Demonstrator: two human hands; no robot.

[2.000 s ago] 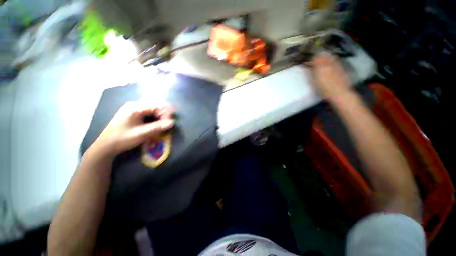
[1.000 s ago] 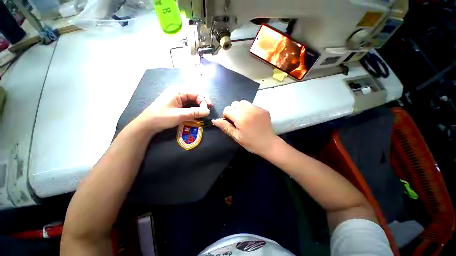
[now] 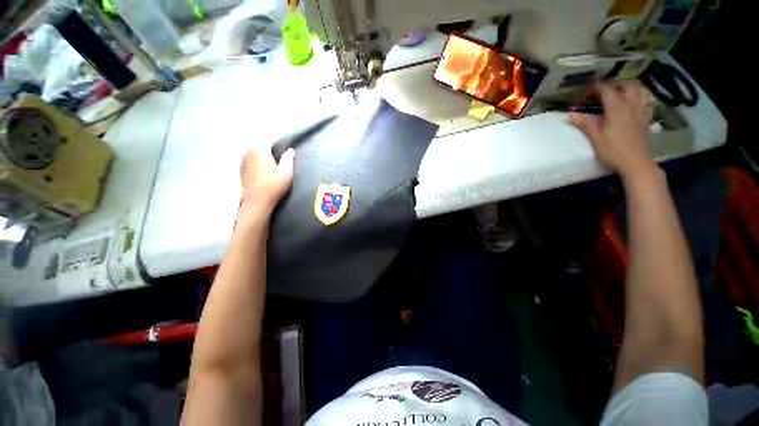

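A dark grey garment panel point(image 3: 358, 250) lies over the front edge of the white table, its top corner under the bright light by the presser foot and needle point(image 3: 356, 81). An embroidered badge point(image 3: 332, 204), a shield with a yellow edge, shows uncovered on the panel. My left hand point(image 3: 265, 176) grips the panel's left edge, which is folded up there. My right hand point(image 3: 617, 125) is at the right end of the table, beside the recess; a thin dark item shows by its fingertips, but I cannot tell if it is held.
A smartphone point(image 3: 489, 75) leans under the machine arm, with a yellow sticky note point(image 3: 480, 110) below it. Black-handled scissors point(image 3: 671, 83) lie at the far right. A lime-green guard point(image 3: 296, 38) is left of the needle. Another machine point(image 3: 52, 158) stands left. An orange-red basket point(image 3: 739, 241) is right, below the table.
My right hand has left the panel and moved to the table's right end. My left hand has moved from above the badge to the panel's left edge. The view has shifted left.
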